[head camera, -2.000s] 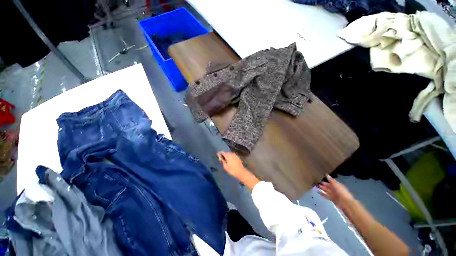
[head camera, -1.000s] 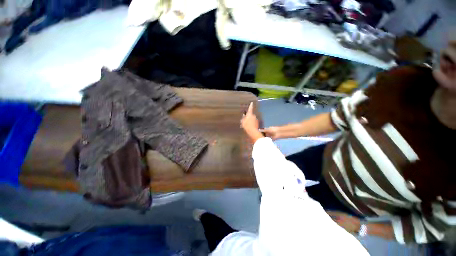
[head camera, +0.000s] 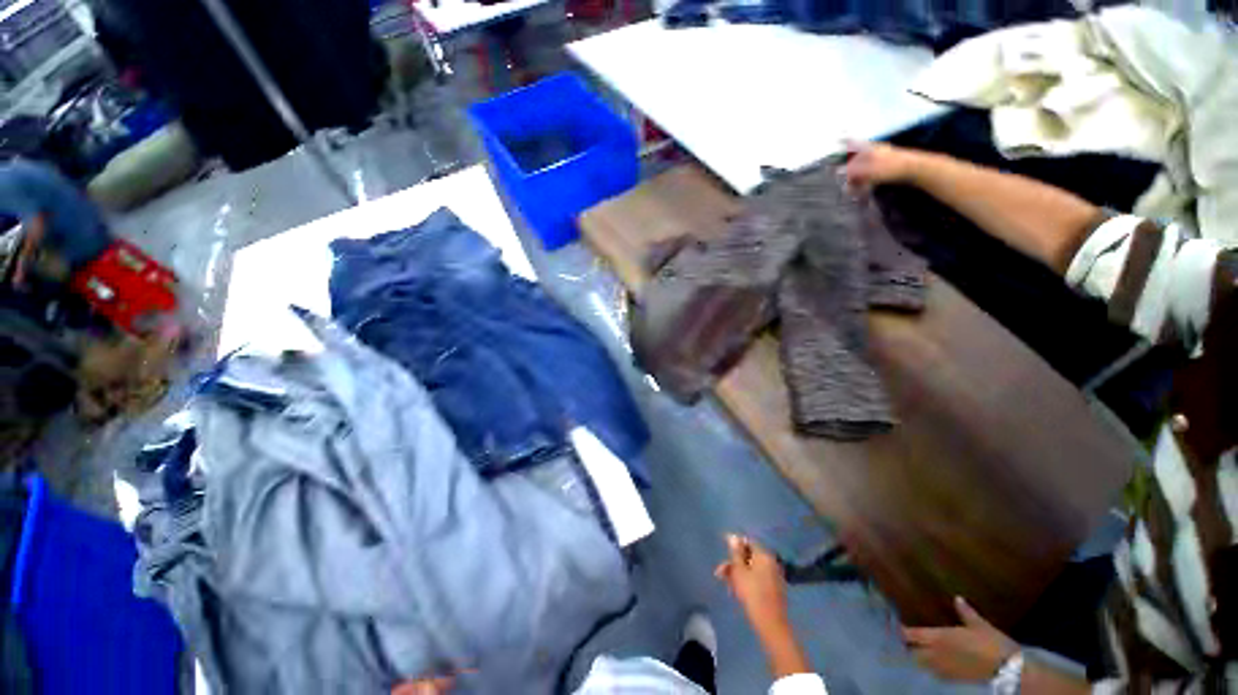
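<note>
Blue jeans (head camera: 475, 353) lie on a white-topped table (head camera: 285, 278). A heap of grey-blue denim garments (head camera: 367, 502) lies nearer me and overlaps them. My right hand (head camera: 756, 577), below a white cuff, is in the air between this table and the brown table; its fingers are partly curled and blurred, and I cannot tell whether they hold anything. A small part of my left hand (head camera: 435, 683) shows at the bottom edge by the grey-blue heap, mostly cut off. A brown-grey garment (head camera: 828, 312) lies on the brown table (head camera: 978, 448).
A person in a striped top (head camera: 1168, 543) stands at the right, one hand on the brown-grey garment, the other near the brown table's front end. A blue bin (head camera: 564, 190) stands behind; another blue container (head camera: 95, 597) is lower left. Cream garments (head camera: 1086, 95) lie upper right.
The view swung right, then back left. My right hand has dropped from over the brown table's end to beside it. The other person's hand has reached the brown-grey garment. My left hand's edge now shows.
</note>
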